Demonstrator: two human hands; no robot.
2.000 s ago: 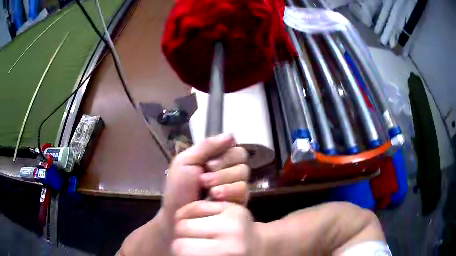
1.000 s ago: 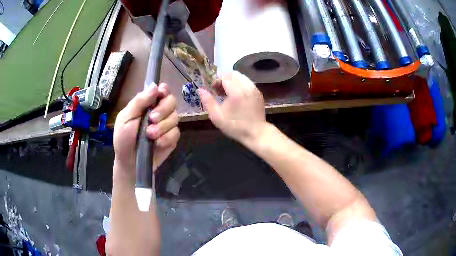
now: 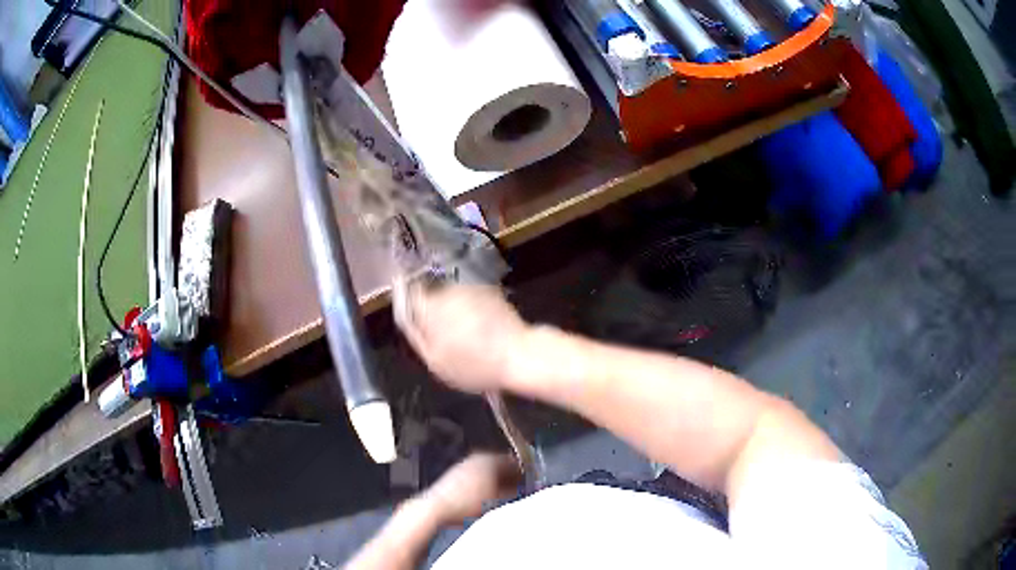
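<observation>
The grey metal bar (image 3: 323, 245) slants down from the red fabric roll (image 3: 232, 50) at the top left, its pale tip past the table edge. No hand is on it. My right hand (image 3: 462, 328) is closed around a crumpled, mottled brownish strip (image 3: 429, 239), blurred, at the table's front edge right of the bar. A thin pale part hangs below that hand. My left hand (image 3: 474, 484) is low, near its lower end and close to my body. Its fingers are too blurred to tell a grip.
A white paper roll (image 3: 479, 78) lies on the brown table (image 3: 251, 267). Roller bars with an orange end plate (image 3: 758, 67) stand right. Blue rolls (image 3: 824, 173) and a red one are beyond. Green cloth (image 3: 50, 239), a patterned block (image 3: 204, 267) and the end cutter (image 3: 156, 362) are left.
My left hand has let go of the bar and moved down right. My right hand has moved down left with the strip. The view has shifted, and the paper roll appears further left.
</observation>
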